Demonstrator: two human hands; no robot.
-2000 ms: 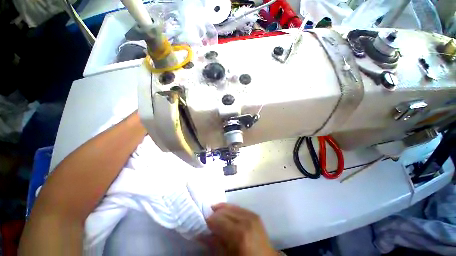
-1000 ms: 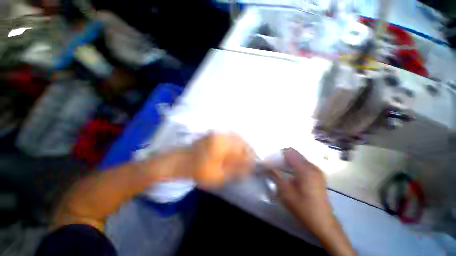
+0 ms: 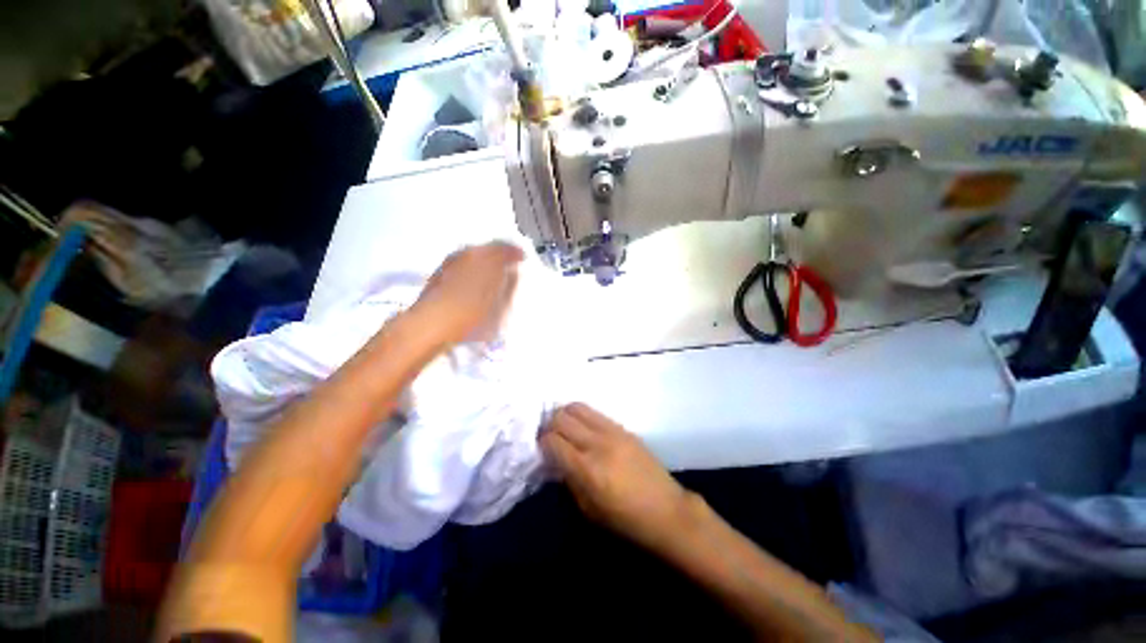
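A bunched white garment piece (image 3: 434, 433) lies on the white table left of the needle and hangs over the front edge. My left hand (image 3: 478, 289) rests on its upper part just left of the presser foot (image 3: 605, 268); its fingertips are lost in glare, so its grip cannot be told. My right hand (image 3: 601, 462) pinches the garment's right edge at the table's front edge. The sewing machine (image 3: 679, 145) stands behind, its lamp lighting the needle area. Whether cloth lies under the foot cannot be told.
Scissors with black and red handles (image 3: 789, 302) lie right of the needle, beside a thin rod (image 3: 899, 329). A blue crate (image 3: 207, 502) stands below the table at left, partly under the garment. A whitish basket (image 3: 57, 515) is farther left. A white supply tray (image 3: 405, 126) sits behind the head.
The view swung left and came back. The hands, close together a second ago at the table's left part, are now apart on a bunched garment, left near the needle, right at the front edge.
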